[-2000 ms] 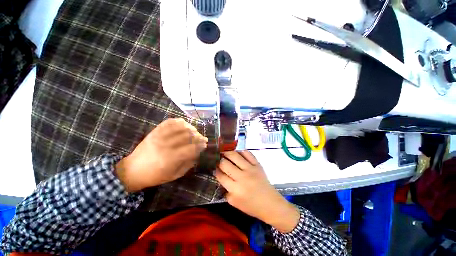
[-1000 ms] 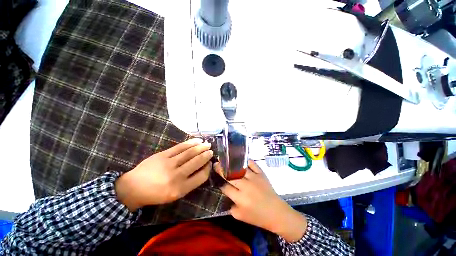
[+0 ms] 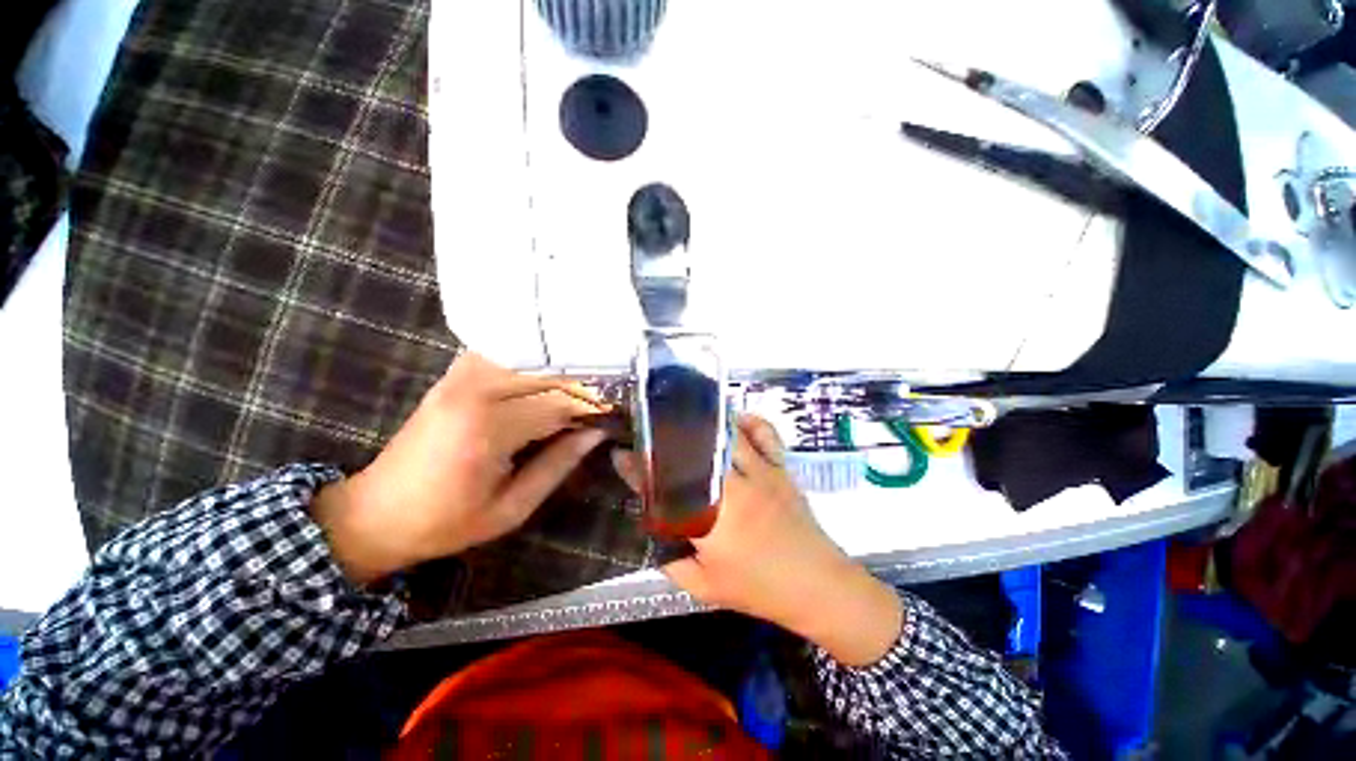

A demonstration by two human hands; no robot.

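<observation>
The plaid fabric panel [image 3: 246, 253], dark brown with pale check lines, lies flat left of the white sewing machine [image 3: 833, 223], its near edge at the needle area. My left hand [image 3: 461, 468] rests on the panel just left of the needle area, thumb and fingers at the cloth edge. My right hand [image 3: 773, 535] is at the cloth edge, its fingertips partly hidden behind the curved shiny metal piece [image 3: 683, 446] with a reddish end. The needle and presser foot are mostly hidden by this piece and my fingers.
Scissors with green and yellow handle loops [image 3: 897, 464] lie right of the needle area, partly under the head. Dark cloth scraps [image 3: 1068, 451] lie further right. Long silver tweezers or snips [image 3: 1138, 161] lie on top of the machine. A blue crate [image 3: 1108, 654] stands below the table.
The camera view has shifted. My left thumb and fingers have spread apart near the needle area. My right hand has moved up closer behind the metal piece.
</observation>
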